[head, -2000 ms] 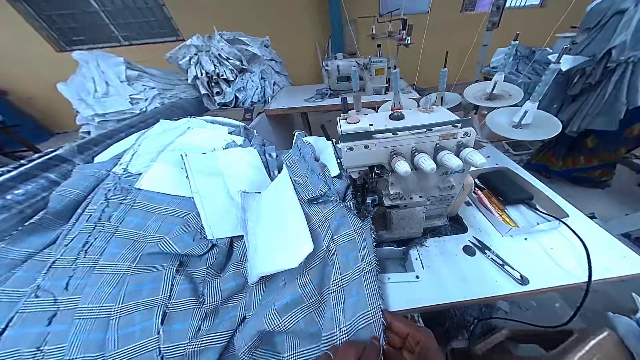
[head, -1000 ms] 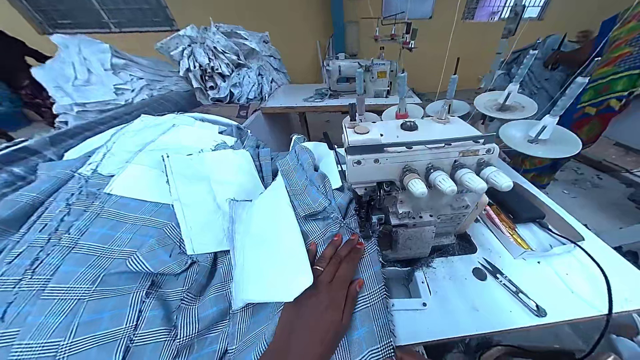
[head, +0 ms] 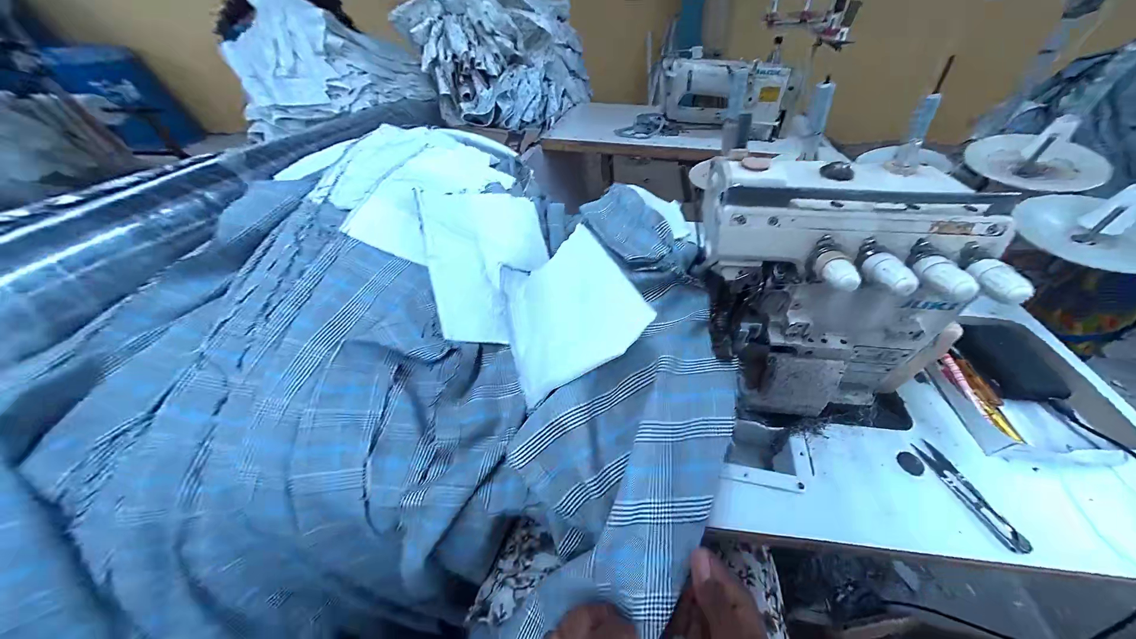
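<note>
Grey plaid fabric [head: 311, 417] with white pocket-like pieces [head: 577, 306] lies heaped left of a white overlock sewing machine [head: 861, 231]. One strip of the plaid [head: 666, 444] runs along the machine's needle area and down over the table's front edge. At the bottom, my right hand [head: 719, 599] has the strip's right edge between its fingers. My left hand [head: 593, 621], mostly cut off by the frame's lower edge, is on the same strip just to the left; its fingers are bent onto the cloth.
Thread snips [head: 972, 497] and a small dark disc [head: 910, 462] lie on the white machine table [head: 852, 515]. Behind them are pens [head: 981, 395] and a black pouch [head: 1012, 359]. A second sewing machine [head: 728, 93] and fabric bundles [head: 506, 62] stand at the back.
One second ago a hand lay flat on the plaid beside the white piece; now both hands are at the bottom on the strip. The white piece has shifted and folded. The view has moved.
</note>
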